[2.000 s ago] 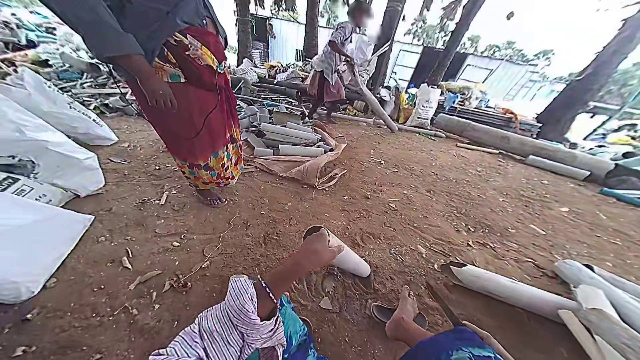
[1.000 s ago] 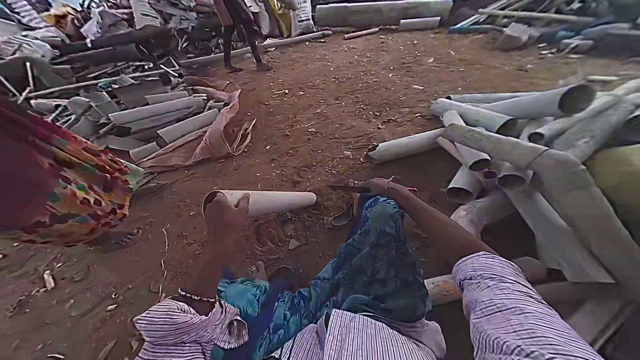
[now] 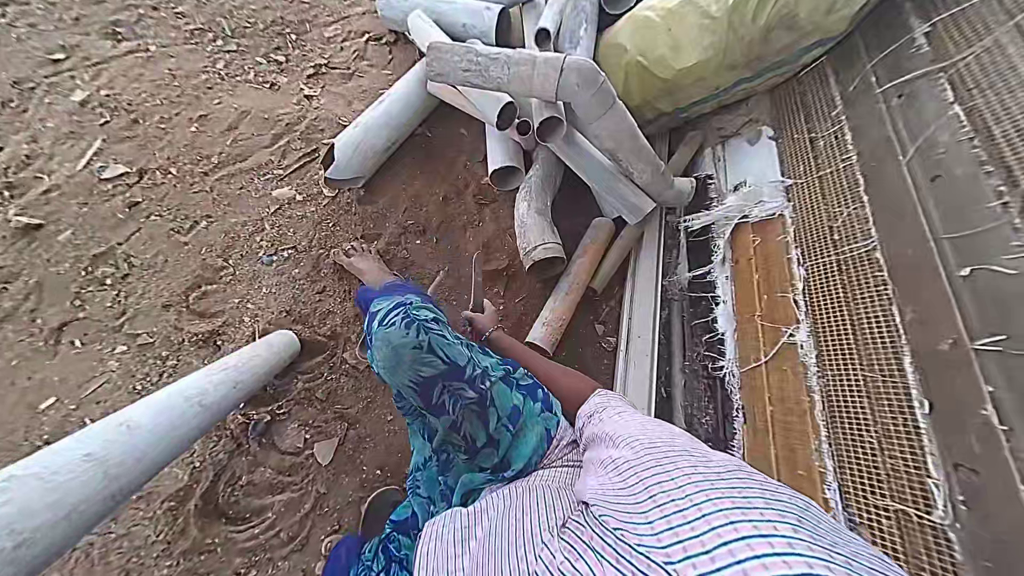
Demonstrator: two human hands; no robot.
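Observation:
My right hand [image 3: 482, 318], with a bracelet at the wrist, is closed around the dark handle of a thin-bladed tool, likely a knife [image 3: 477, 276], whose blade points away from me. It is beside my knee, left of a rusty-stained pipe [image 3: 572, 284] on the soil. A long grey plastic pipe [image 3: 152, 436] reaches in from the lower left edge, its far end close to the ground. My left hand is outside the view, so what it holds cannot be seen.
Several grey pipes [image 3: 384, 128] and a jointed elbow pipe [image 3: 612, 120] lie heaped ahead. Behind them is a yellow sack [image 3: 720, 52]. On the right are a white frame strip [image 3: 640, 320], a frayed wooden board [image 3: 772, 352] and woven mesh [image 3: 848, 304]. My bare foot [image 3: 366, 264] rests on the soil.
The view has swung far to the right and down. My left hand, on a grey pipe in the earlier frames, has left the view. The other people are out of view too.

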